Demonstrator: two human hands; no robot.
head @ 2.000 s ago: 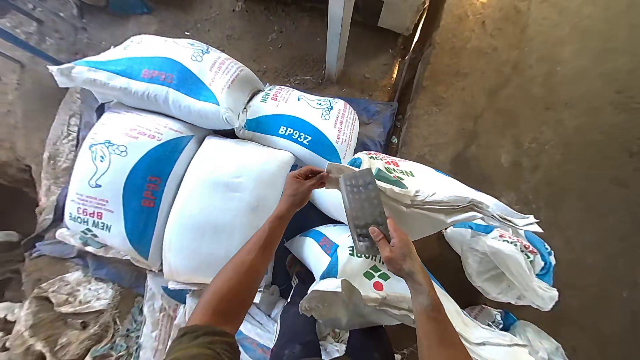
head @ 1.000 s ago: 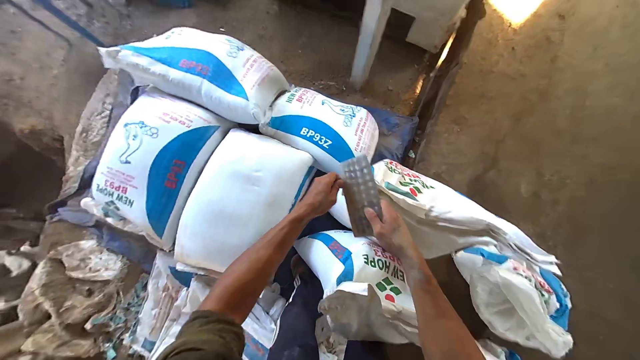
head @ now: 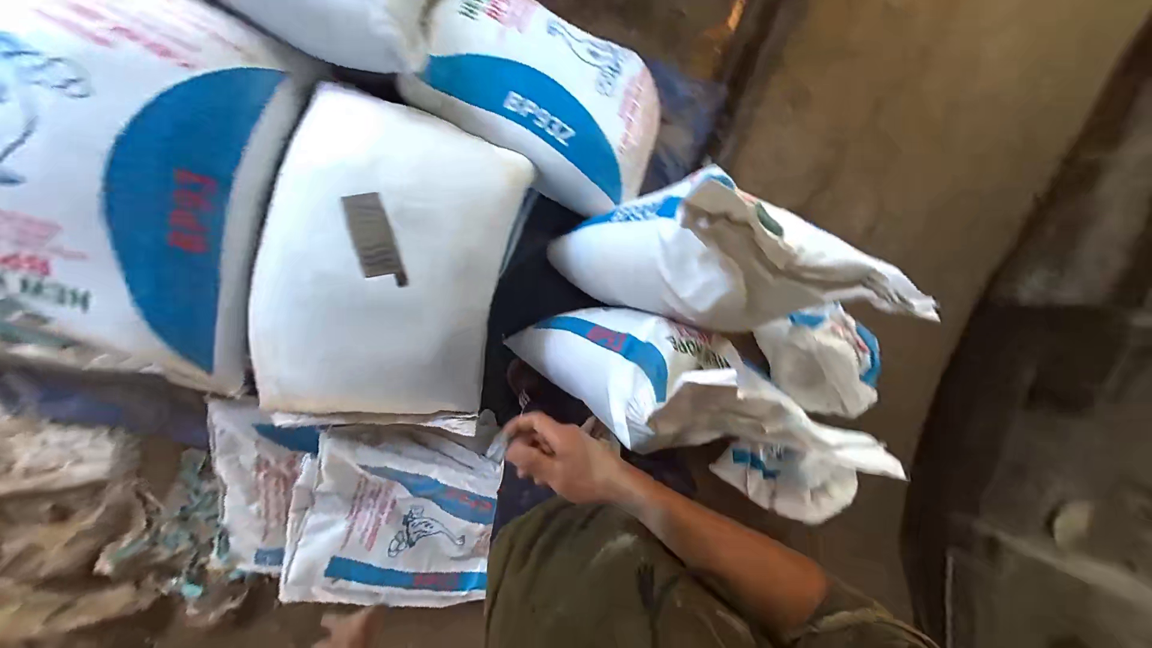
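Note:
My right hand (head: 562, 454) is low in the middle, fingers curled beside a small pale, blurred piece near the plain white sack's lower right corner; whether it grips that piece cannot be told. A flat grey piece (head: 372, 236) with rows of marks lies untouched on the plain white full sack (head: 396, 333). At the bottom edge a blurred bit of skin (head: 349, 627) shows, perhaps my left hand, mostly cut off. Two white and blue printed sacks with loose, gathered mouths, an upper one (head: 666, 261) and a lower one (head: 630, 360), lie right of the dark gap.
Full printed sacks stand at the left (head: 189, 216) and top (head: 540, 117). Flattened printed sacks (head: 396, 531) lie below the plain one. Crumpled sacking (head: 63, 540) covers the lower left. Smaller white bags (head: 819, 360) rest at the right on the brown floor (head: 837, 153).
The flat grey piece, earlier held in both hands, now lies on the plain white sack. My right hand has let go of it and is by that sack's lower corner. The view has shifted.

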